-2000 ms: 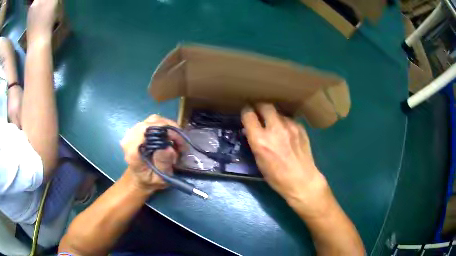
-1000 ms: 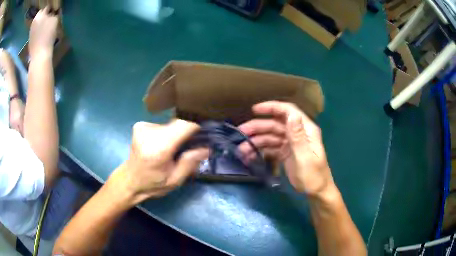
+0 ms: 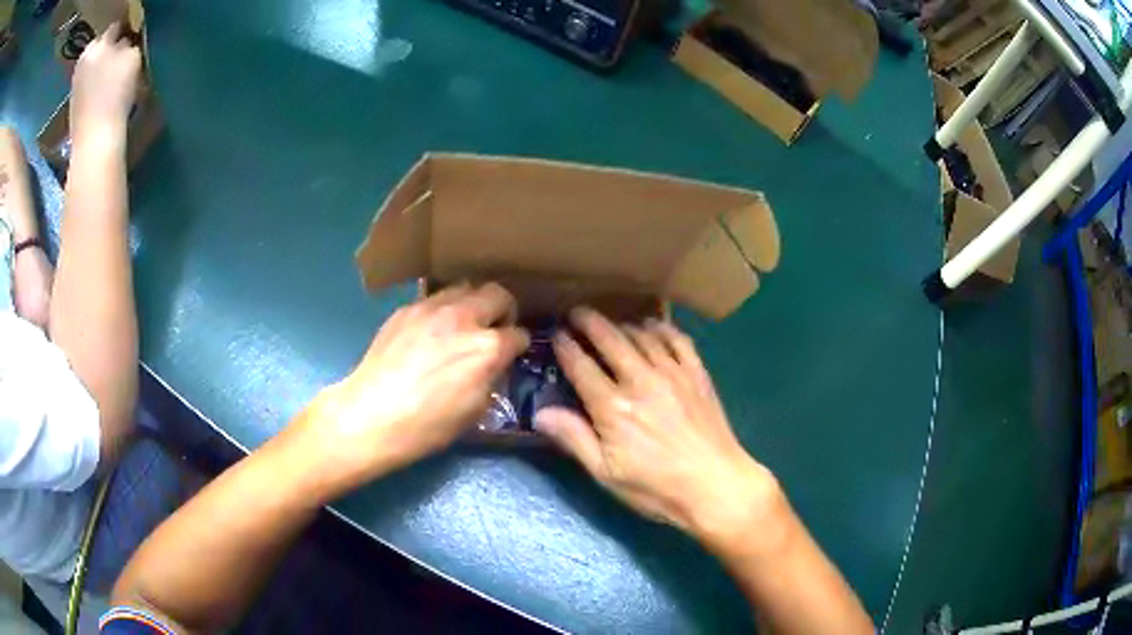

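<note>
A small brown carton (image 3: 559, 223) lies in front of me with its lid standing up and its side flaps out. My left hand (image 3: 435, 366) reaches into its left part, fingers down inside. My right hand (image 3: 646, 416) reaches into its right part, fingers bent over the contents. Between the hands, black cable (image 3: 546, 391) and a shiny clear plastic bag (image 3: 499, 412) show in the box. My hands cover most of the contents, and whether the fingers hold anything is hidden.
A person's arm (image 3: 102, 248) reaches to a box at the far left. A black device with knobs (image 3: 559, 22) and an open carton with black contents (image 3: 751, 87) stand at the far side. White pipes (image 3: 1030, 211) and another carton (image 3: 987, 223) are at the right.
The black coil, first in my left hand and then between both hands over the box, is now down in the box. Both hands have lowered into the box.
</note>
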